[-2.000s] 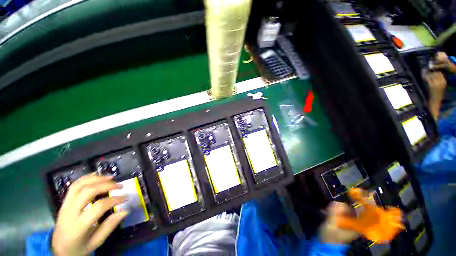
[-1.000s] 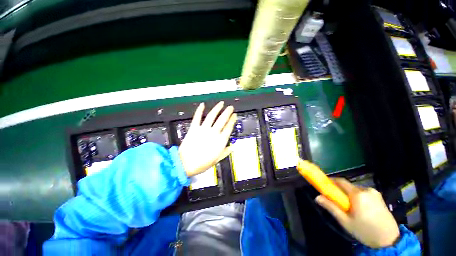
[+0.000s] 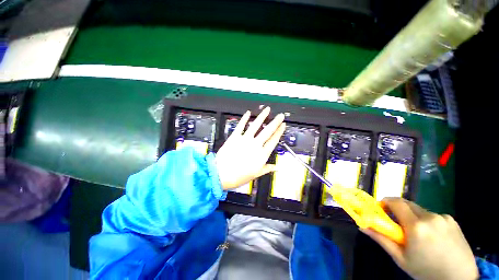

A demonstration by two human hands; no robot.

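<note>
A long black tray [image 3: 232,208] holds several open-backed phones side by side on the green bench. Each phone has dark camera modules at its top and a white battery [image 3: 290,178] with yellow edges below. My left hand [image 3: 246,150] lies flat with fingers apart over the second and third phones from the left, holding nothing. My right hand [image 3: 432,235] grips the orange air gun [image 3: 366,210] at lower right. Its thin nozzle points up and left, with the tip over the third phone's camera area, close beside my left hand's fingers.
A post wrapped in yellowish film [image 3: 407,54] stands behind the tray at right. A red piece [image 3: 446,155] and clear scraps lie at the right bench end. Clear film [image 3: 158,111] lies at the tray's upper left corner. A green conveyor belt [image 3: 219,54] runs behind a white rail.
The view has swung left. My left hand moved from the left phone to the tray's middle phones. My right hand took hold of the orange air gun and brought its nozzle over the third phone.
</note>
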